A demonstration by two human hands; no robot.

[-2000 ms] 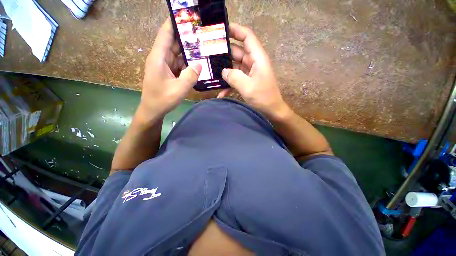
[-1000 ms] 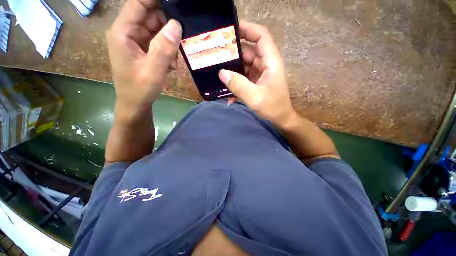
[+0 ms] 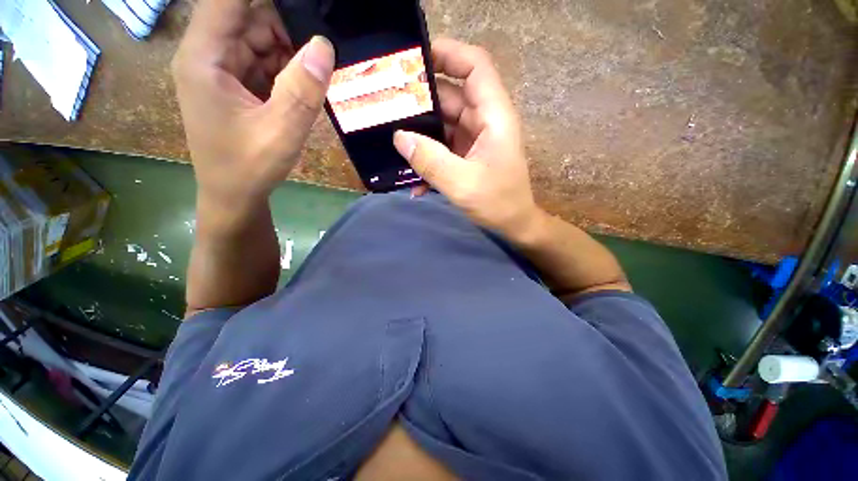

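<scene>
A black smartphone (image 3: 381, 94) is held upright-tilted over the near edge of the table, its top cut off by the frame. Its screen shows a bright picture band between dark areas. My right hand (image 3: 484, 141) holds the phone from its right side, with the thumb over the lower screen. My left hand (image 3: 249, 108) is at the phone's left edge, thumb against the edge and screen, fingers partly hidden and curled beside it. Both hands are bare.
The brown wooden table (image 3: 649, 113) spans the top. White pieces with striped edges (image 3: 52, 61) lie at its upper left. A cardboard box (image 3: 56, 221) stands at the left. A metal rail (image 3: 795, 291), a white roll (image 3: 788, 368) and blue parts are at the right.
The phone screen has changed from several pictures to one picture band. My left hand has moved up and left along the phone, its thumb now at the left edge.
</scene>
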